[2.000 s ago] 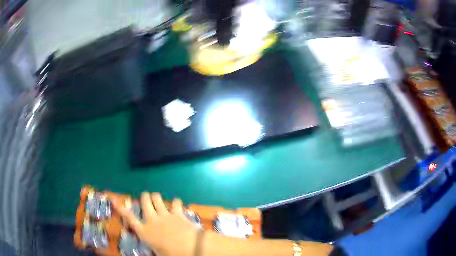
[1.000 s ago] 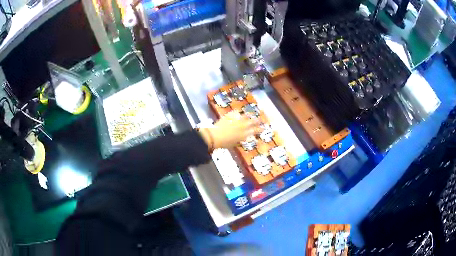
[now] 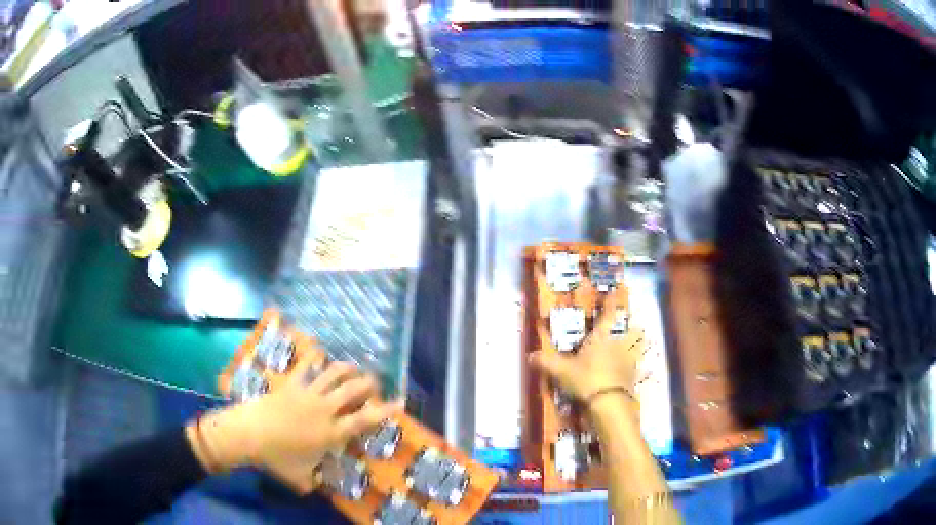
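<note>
My left hand [image 3: 293, 415] lies across one orange screw fixture [image 3: 411, 436] and grips it, tilted, in front of the green bench. Silver-grey modules [image 3: 438, 477] sit in its seats; my palm and fingers hide its middle. My right hand [image 3: 606, 359] grips a second orange screw fixture [image 3: 575, 250] on the machine bed, with the thumb at its left edge and fingers over the modules. Bright silver modules [image 3: 562, 271] show in its seats; my hand covers some of them.
The blue screwdriving machine [image 3: 554, 56] stands behind its pale bed [image 3: 503, 338]. An orange base plate [image 3: 703, 359] is right of the fixture. Black trays of modules [image 3: 893, 267] are far right. A small-parts tray [image 3: 369, 210], a yellow-rimmed lamp [image 3: 152, 220] and a black mat [image 3: 262, 220] are left.
The view has turned. My left hand was over the fixture on the bed and now holds one at the left. My right hand has come into view on the bed's fixture. The lower-right fixture has left that spot.
</note>
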